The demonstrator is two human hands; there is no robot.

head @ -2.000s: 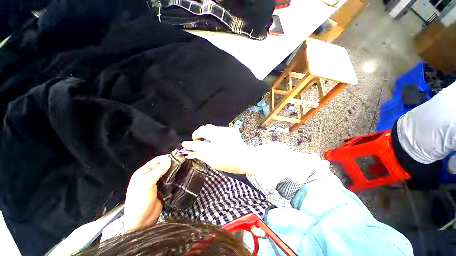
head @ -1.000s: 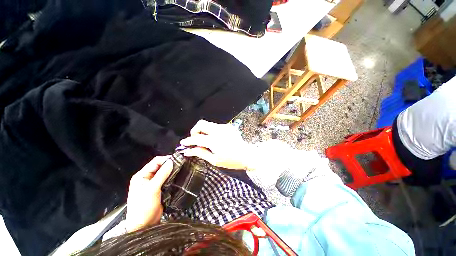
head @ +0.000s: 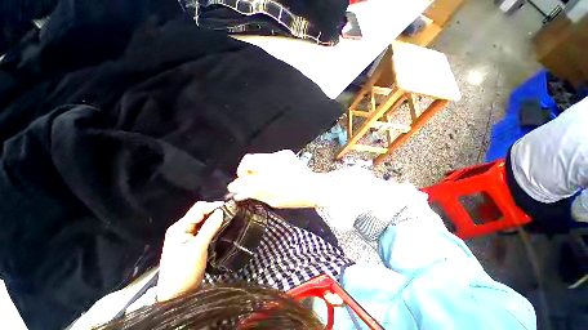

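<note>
A large black garment [head: 129, 122] covers the table and reaches down to my lap. Its dark plaid lining [head: 237, 242] is folded outward over my checked apron. My left hand [head: 187, 248] pinches the lining's edge between thumb and fingers. My right hand [head: 274, 180] is closed at the same edge, just to the right and above, with its fingertips on the fabric. A small dark thing shows at its fingertips, too small to tell what it is.
White table [head: 309, 61] with another black garment with a pale plaid band [head: 277, 11] at the far side. Wooden stool [head: 422, 71] beyond the table edge. A person in pale clothing sits on a red plastic stool [head: 480, 200] at the right, near a blue crate [head: 525, 106].
My right hand has shifted slightly left and its fingers have closed in at the lining's edge. My left hand stays about where it was, still pinching. The seated person's arm has moved slightly.
</note>
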